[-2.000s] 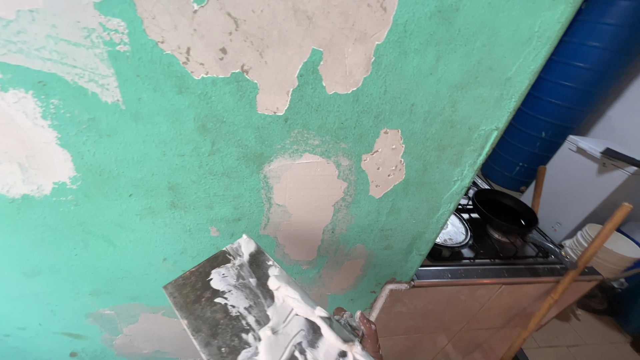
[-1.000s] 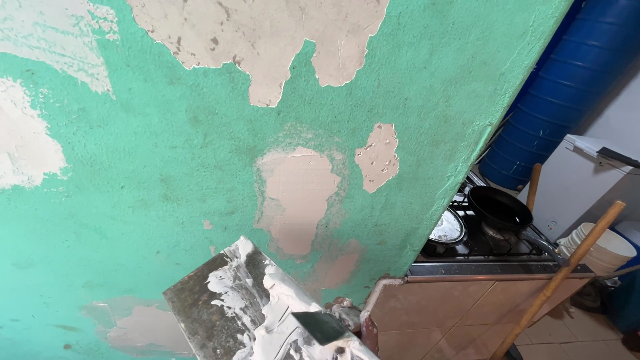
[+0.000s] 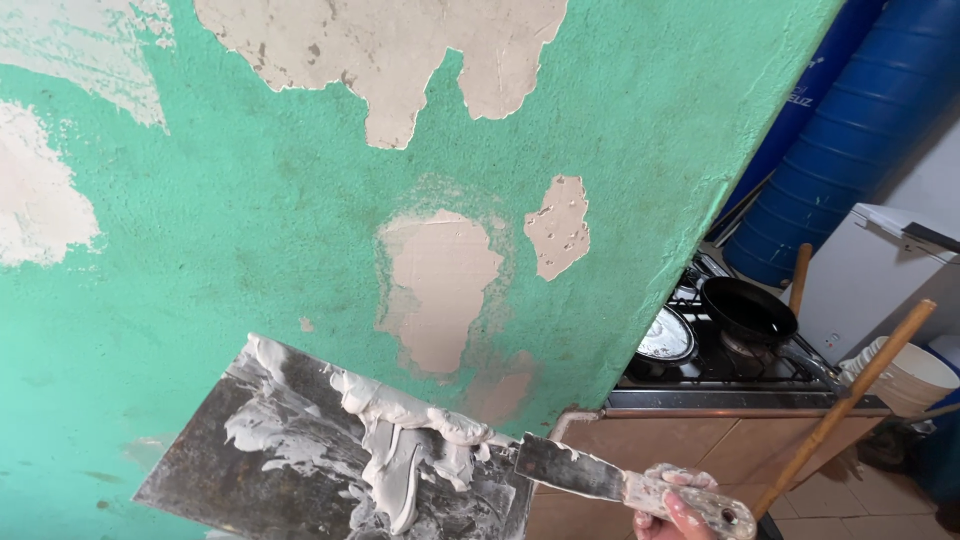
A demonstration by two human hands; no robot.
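My right hand (image 3: 675,510), smeared with white, is closed on the handle of a putty knife (image 3: 570,469) at the lower right. The knife's blade lies at the right edge of a dark flat metal plate (image 3: 202,450), close to the white filler paste (image 3: 397,420) spread and heaped on it. The plate tilts in front of a green wall (image 3: 247,187). My left hand is out of view. Beyond the plate, the wall bears a smooth beige filled patch (image 3: 442,285) and a smaller pitted bare patch (image 3: 559,225).
Right of the wall's edge, a black frying pan (image 3: 750,311) and a metal lid (image 3: 666,337) sit on a gas stove (image 3: 705,367). A wooden stick (image 3: 847,409) leans before it. Blue drums (image 3: 862,127), a white chest freezer (image 3: 862,277) and a pale bucket (image 3: 915,375) stand behind.
The putty knife's blade, over the plate one second ago, is now at the plate's right edge, and my right hand with its handle has come into view. The paste is gathered differently.
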